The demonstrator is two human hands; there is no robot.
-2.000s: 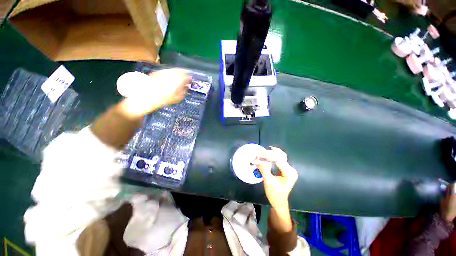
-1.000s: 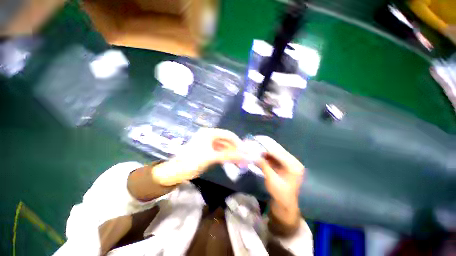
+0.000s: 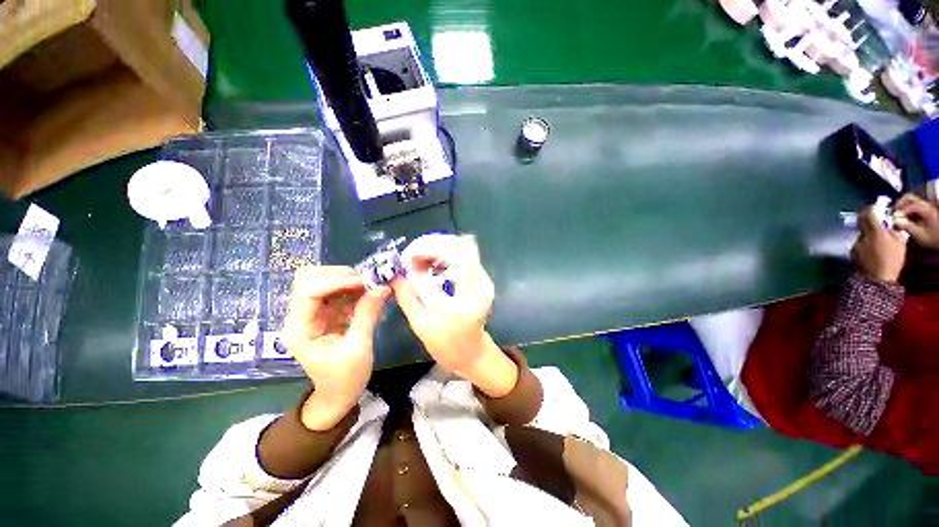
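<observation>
My left hand (image 3: 338, 327) holds a small module (image 3: 383, 268), whitish with a dark round centre, between thumb and fingertips. My right hand (image 3: 449, 305) holds a round white housing (image 3: 427, 250) with a dark blue spot, close against the module; the fingers hide much of both. Whether the two parts touch is unclear. Another white housing (image 3: 170, 192) lies on the upper left of the compartment tray (image 3: 233, 252). Modules (image 3: 170, 350) lie in the tray's front row, and tiny screws (image 3: 293, 249) fill one cell.
The screw feeder (image 3: 414, 134) stands beyond my hands, with the black electric screwdriver (image 3: 343, 88) hanging over it. A small round container (image 3: 534, 133) is right of it. A cardboard box (image 3: 113, 88) and spare tray (image 3: 31, 324) are left. A co-worker in red (image 3: 824, 360) sits right, near a blue stool (image 3: 685, 381).
My left hand has come from the tray's far end to the middle and now holds the module. My right hand has lifted the housing off the bench. The view has shifted.
</observation>
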